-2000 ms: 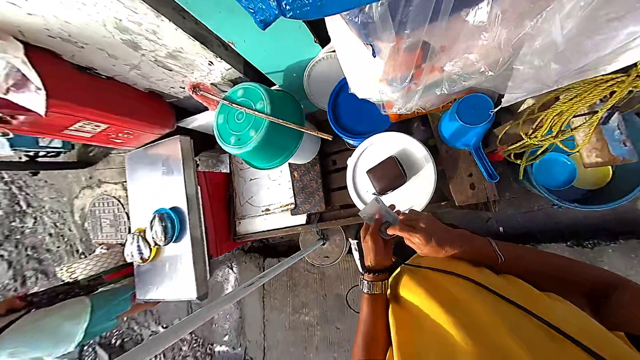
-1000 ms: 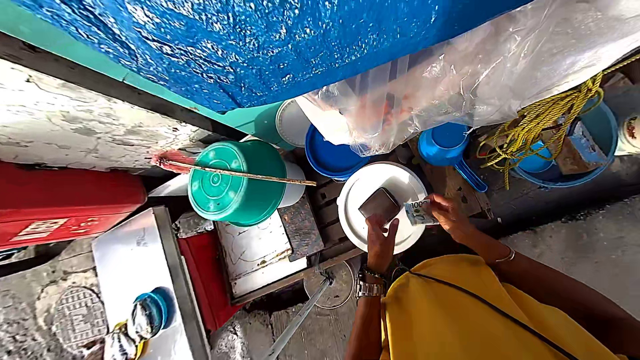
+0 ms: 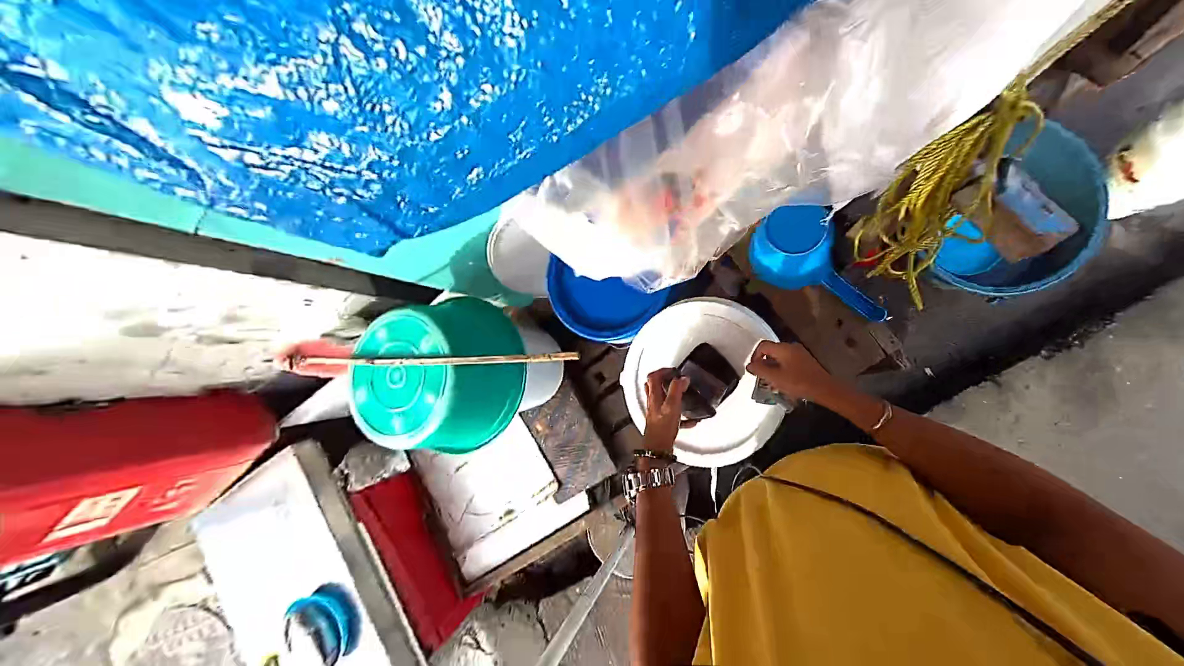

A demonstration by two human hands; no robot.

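Over the white round lid (image 3: 731,444) of a bucket, my left hand (image 3: 664,407) is at a dark brown box-like thing (image 3: 708,379), with its fingers on the left edge; it looks raised or folded at that side. My right hand (image 3: 786,370) pinches a small greyish banknote-like paper (image 3: 770,394) near the lid's right rim. A metal watch (image 3: 649,481) and a dark bracelet are on my left wrist.
Left stands an upturned green tub (image 3: 481,375) with a stick across it. Behind the lid are a blue lid (image 3: 601,301) and a blue dipper (image 3: 794,245). Yellow rope (image 3: 925,199) hangs over a blue basin (image 3: 1078,231). A blue tarp (image 3: 370,111) hangs above.
My left hand has taken hold of the brown thing, which lay flat on the lid before. My right hand has drawn the paper slightly away from it. The view has shifted.
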